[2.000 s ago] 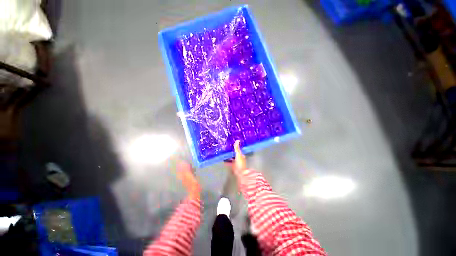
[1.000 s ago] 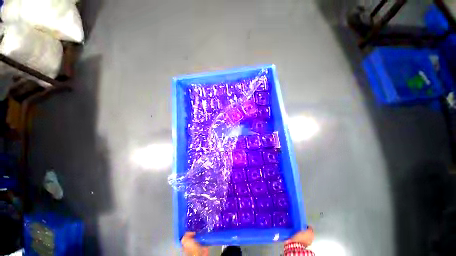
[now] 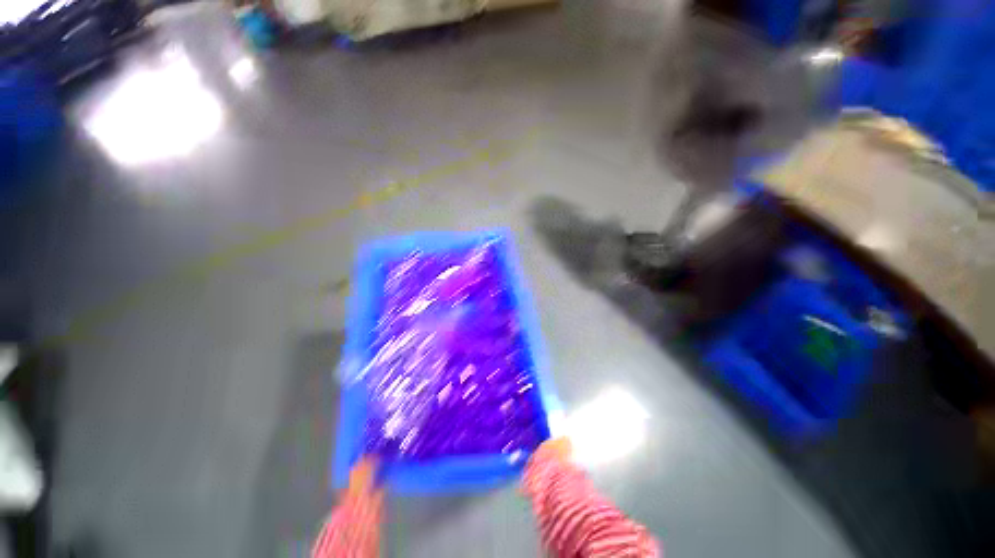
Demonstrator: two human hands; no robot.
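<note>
A blue plastic tray [image 3: 354, 347] is held out in front of me, low over the grey floor. Shiny purple pieces [image 3: 469, 381] fill it, partly under clear crinkled film [image 3: 402, 398] on the left side. My left hand [image 3: 364, 473] grips the near left corner of the tray. My right hand [image 3: 554, 450] grips the near right corner. Both hands are small and blurred, and the fingers are mostly hidden at the rim. The sleeves are red and white checked.
A blurred person [image 3: 709, 120] is at a table [image 3: 884, 196] on the right. A blue crate [image 3: 753, 376] with something green stands on the floor below it. A yellow line [image 3: 262, 242] crosses the grey floor ahead. Pale goods [image 3: 409, 13] are at the top.
Both hands were apart, one off the tray, two seconds ago; now both hold its near corners. The view has swung, bringing the table, person and yellow line in. The tray looks smaller.
</note>
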